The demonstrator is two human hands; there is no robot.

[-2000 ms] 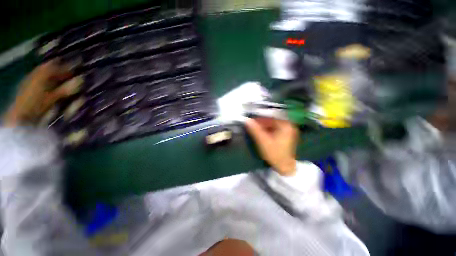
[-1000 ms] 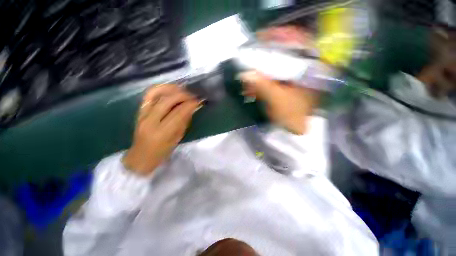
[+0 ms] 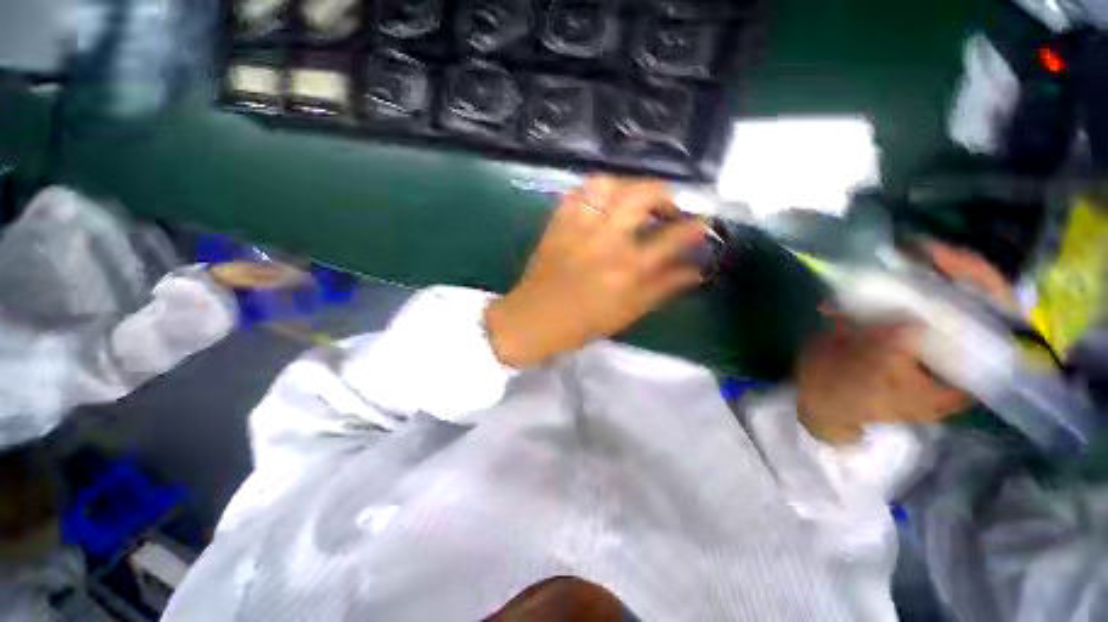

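My left hand is bent at the centre, its fingertips around a small dark thing with a shiny edge, which looks like a watch housing; it is blurred and partly hidden by the fingers. My right hand grips the fat whitish glue syringe, which slants with its yellow-green tip up and left, pointing towards the left hand's fingertips. A gap remains between tip and dark thing. The black blister tray lies beyond the left hand, with dark housings and a few cream blocks in its pockets.
A white paper lies beyond the hands, right of the tray. A yellow label and a red display are at the right. Another person's white sleeve is at the left. Blue bins are below the bench.
My left hand has come from the tray to the dark thing near the syringe. My right hand now holds the syringe with its tip turned towards the left hand. The view has swung left since one second ago.
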